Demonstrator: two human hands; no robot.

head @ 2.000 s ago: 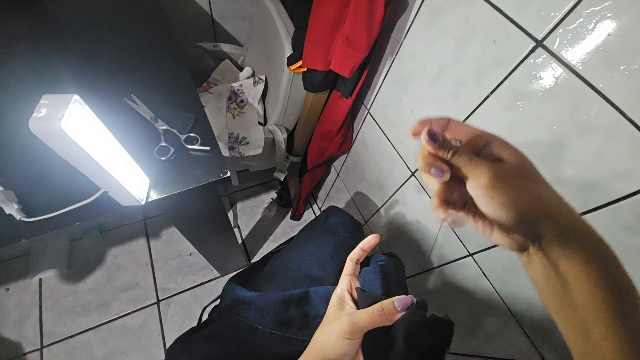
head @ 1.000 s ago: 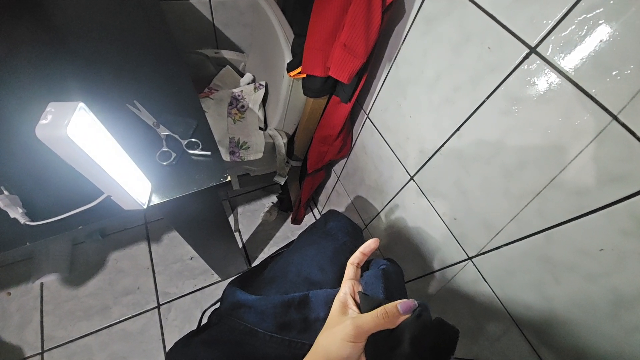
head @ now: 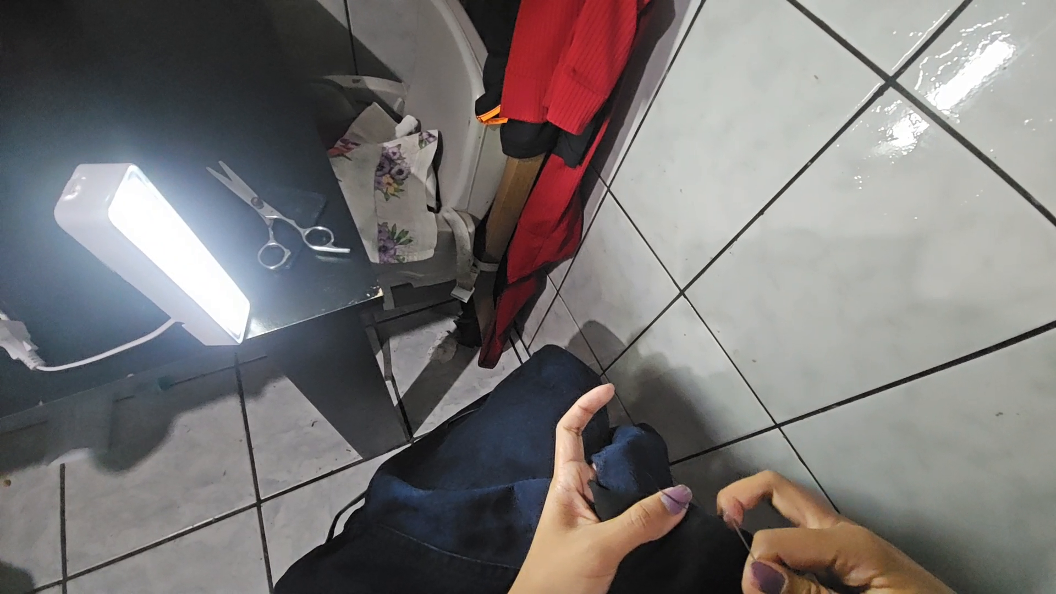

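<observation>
Dark blue fabric (head: 462,495) lies bunched at the bottom middle. My left hand (head: 598,511) is on it, holding a fold of dark cloth, with its index finger raised and its thumb laid over the cloth. Close by on the right, my right hand (head: 808,536) pinches something thin and dark between thumb and fingers, a needle or thread; which of the two I cannot tell. A fine dark strand shows near the left thumb. Metal scissors (head: 276,219) rest partly spread on the black table.
A lit white lamp (head: 157,256) with a cable stands at the edge of the black table (head: 330,289). Beyond are floral cloth (head: 396,194) and a white plastic chair (head: 454,82). Red ribbed clothing (head: 561,66) hangs beside the white tiled wall (head: 792,247).
Two seconds ago my right hand was raised on the right, and one second ago it was out of view. Now it is low, near the cloth. The left hand has stayed at the fabric.
</observation>
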